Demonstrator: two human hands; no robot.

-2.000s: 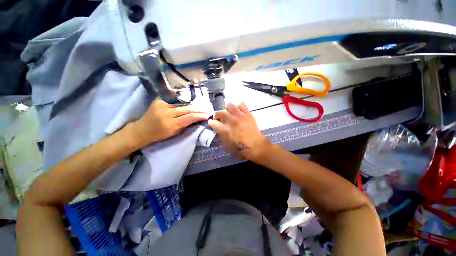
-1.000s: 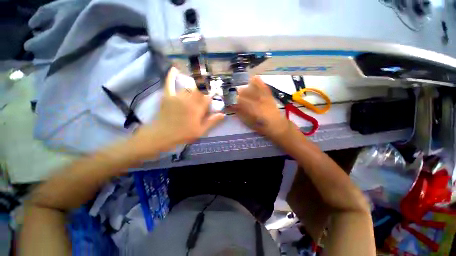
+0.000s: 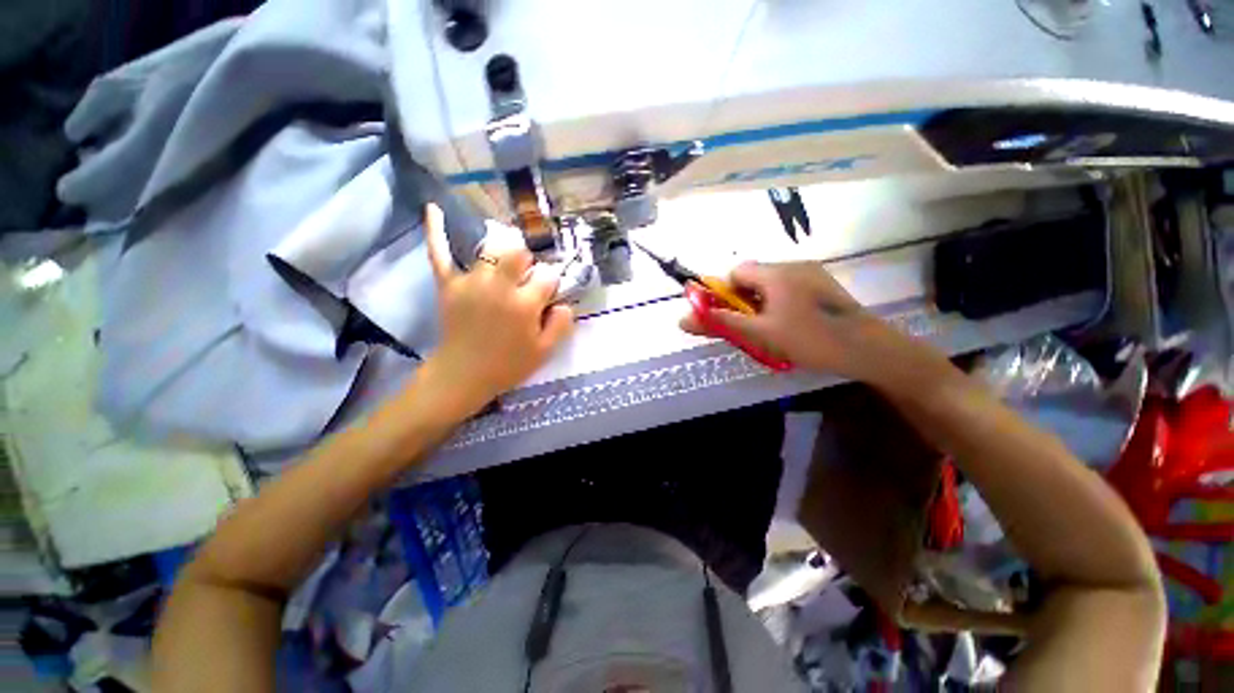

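The light grey garment body [image 3: 291,237] lies heaped left of the needle, with dark stripes across it. My left hand [image 3: 494,318] lies on its right edge beside the presser foot [image 3: 612,251], fingers spread and pressing the cloth. My right hand [image 3: 785,318] holds the fabric scissors [image 3: 719,306] by the red and orange-yellow handles. Their dark blades point left toward the presser foot. The cloth under the foot is partly hidden by my left fingers and the metal parts.
The white sewing machine head [image 3: 812,81] spans the top. Dark snips [image 3: 789,211] lie on the bed behind my right hand. A black pad [image 3: 1022,264] lies at the bed's right end. A blue basket [image 3: 444,539] is below the front edge; red plastic bags [image 3: 1177,460] are at right.
My right hand has left the presser foot area, moved right and taken hold of the scissors from the bed. My left hand has stayed on the cloth left of the foot.
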